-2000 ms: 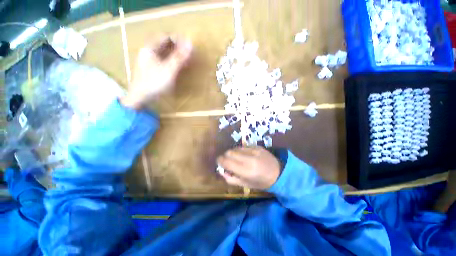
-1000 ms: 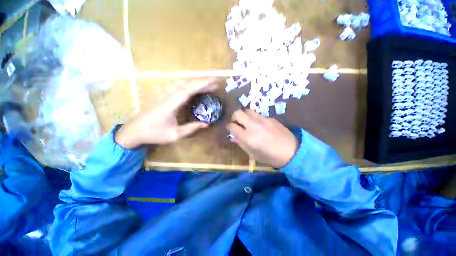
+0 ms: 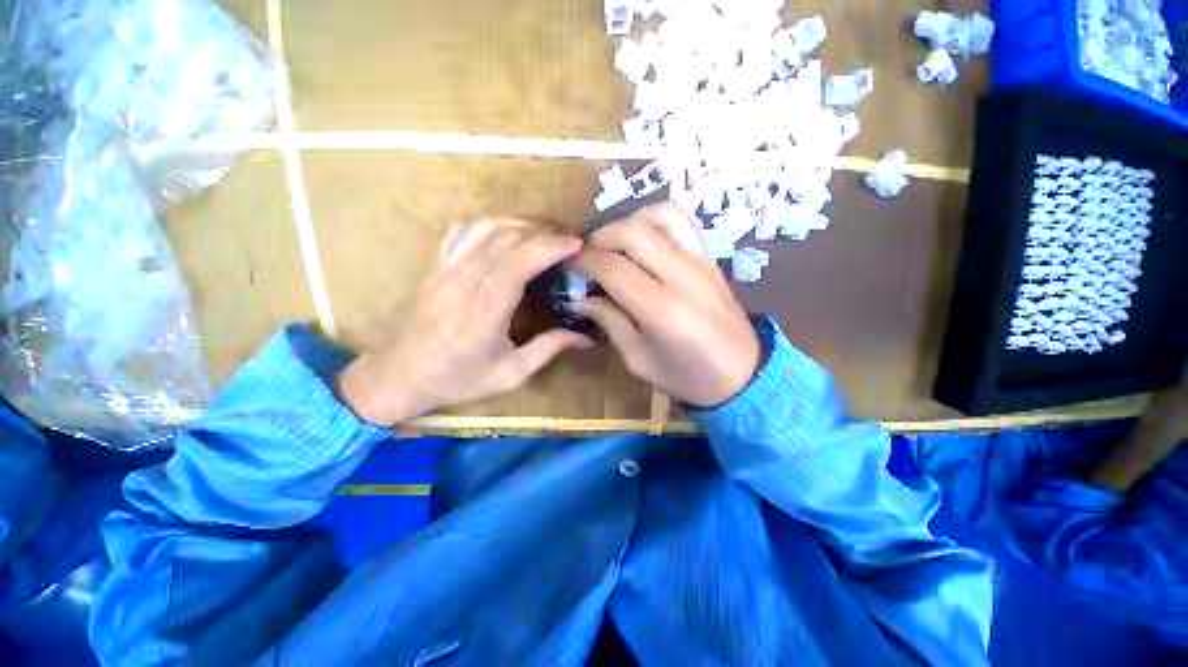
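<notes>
A small dark round dish [image 3: 568, 310] lies on the brown board, mostly covered by both hands. My left hand [image 3: 472, 313] curves around its left side, thumb and fingertips at its rim. My right hand [image 3: 667, 302] is over its right side, thumb and fingers bent inward. A small white part [image 3: 577, 283] shows at the right fingertips, over the dish; its details are too small to tell. A pile of loose white parts [image 3: 730, 111] lies just beyond my right hand.
Clear plastic bags [image 3: 98, 235] lie at the left. At the right, a black tray [image 3: 980, 261] holds close rows of white parts, with a blue bin [image 3: 1036, 52] of white parts beyond. Several white pieces [image 3: 955, 33] lie near the bin. Another person's arm [image 3: 1146, 443] shows at the right edge.
My left hand came down from the upper left and settled around the dish. My right hand moved from beside the dish to over it. The camera view has shifted.
</notes>
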